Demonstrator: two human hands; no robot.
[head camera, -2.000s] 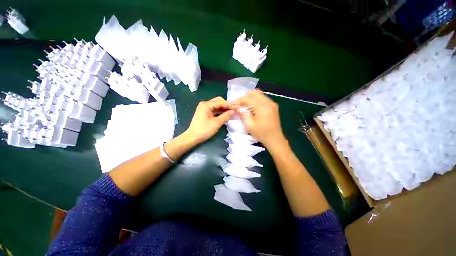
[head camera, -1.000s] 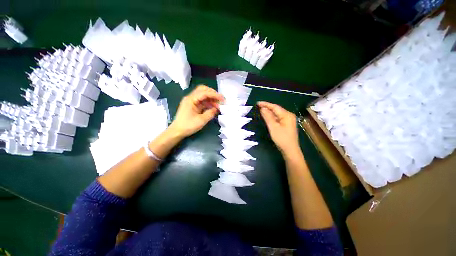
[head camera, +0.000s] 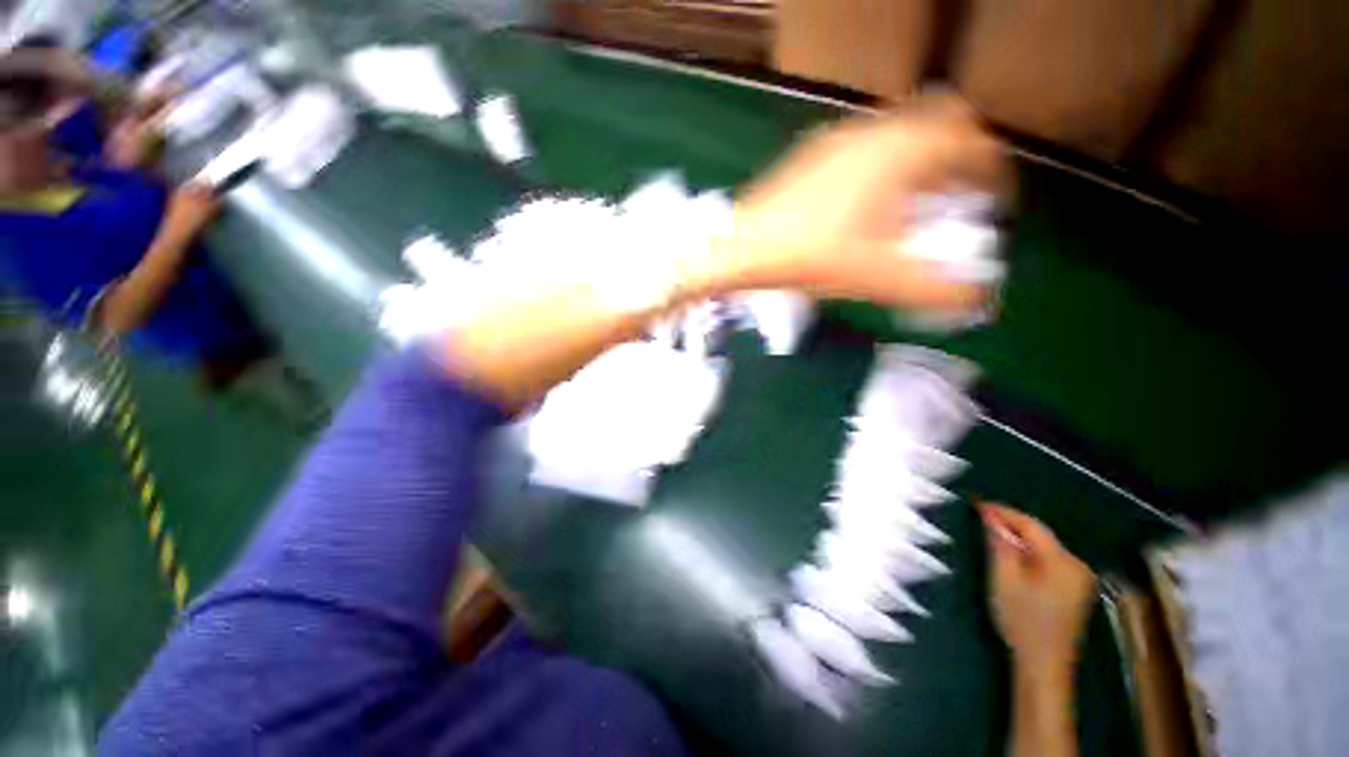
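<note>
My left hand, blurred, is stretched out over the far side of the green table and closed around a small group of white parts. My right hand is low at the right, beside the wrapped row, with nothing seen in it and its fingers curled close together. The wrapped row of overlapping white sheets with pointed corners lies between my left forearm and my right hand. The loose stack of white sheets lies left of it. Massed white parts are partly hidden behind my left forearm.
A box with a white packed layer stands at the right edge. Brown cartons stand behind the table. Another person in blue works at the upper left, near more white pieces. Yellow-black tape marks the floor.
The view has swung left. My left hand has left the row, reached over the far side and taken hold of the small group of white parts. My right hand stays beside the row.
</note>
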